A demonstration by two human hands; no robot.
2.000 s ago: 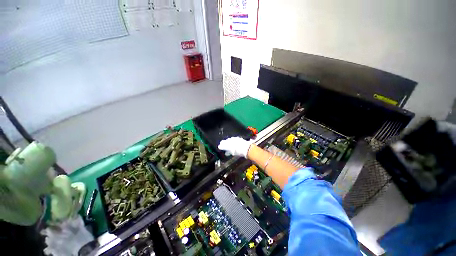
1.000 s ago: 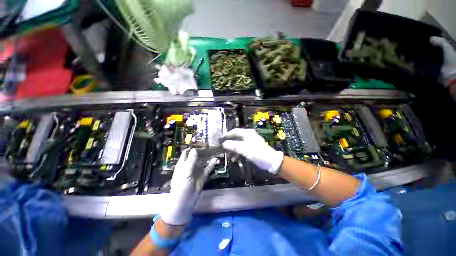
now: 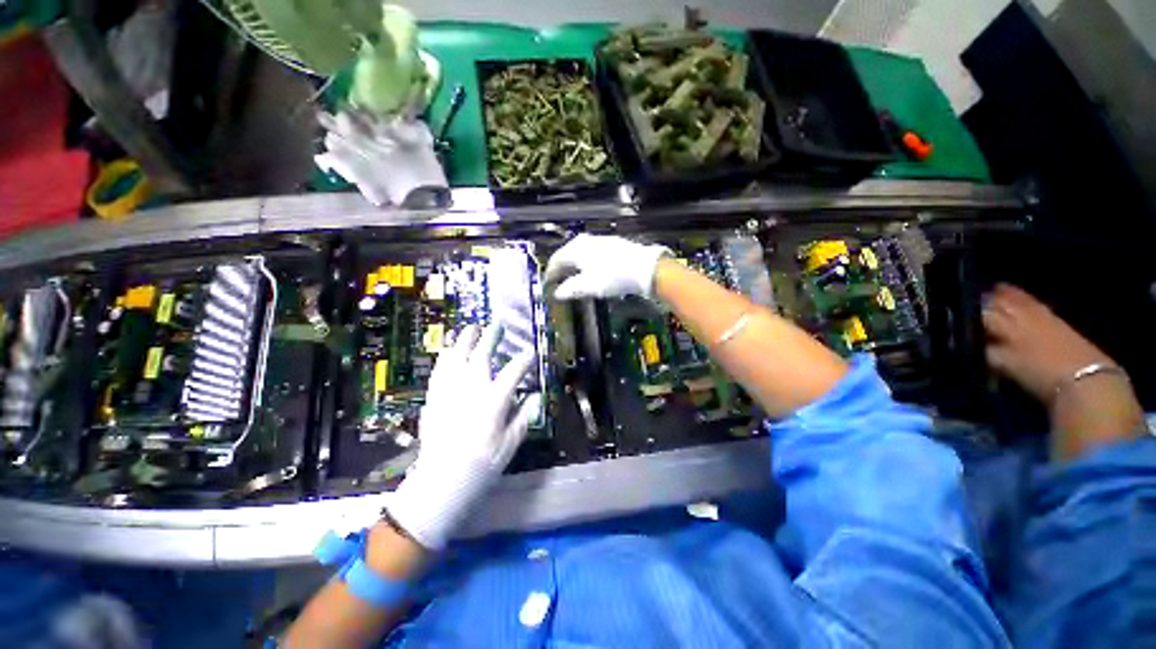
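The central green circuit board [image 3: 403, 332] sits in a black carrier, with yellow parts at its upper left, a silver ribbed heat sink [image 3: 510, 298] and a thin wire frame around its right side. My left hand [image 3: 463, 425], white-gloved with a light-blue wrist strap, lies over the board's lower right, fingers apart, with no piece visible in it. My right hand [image 3: 609, 269], white-gloved, is at the carrier's upper right beside the wire frame, fingers curled down; whether it holds anything is hidden.
More boards lie left [image 3: 155, 349] and right [image 3: 852, 285]. Behind are two bins of olive pieces [image 3: 545, 127] [image 3: 691, 102], a black bin [image 3: 818, 108], an orange-red handle [image 3: 915, 145] and spare gloves [image 3: 387, 155]. Another person's bare hand [image 3: 1033, 342] is at right.
My hands have moved apart from where they met over the central board; the right is now up at the carrier's edge. The other person's tilted bin has left the back right.
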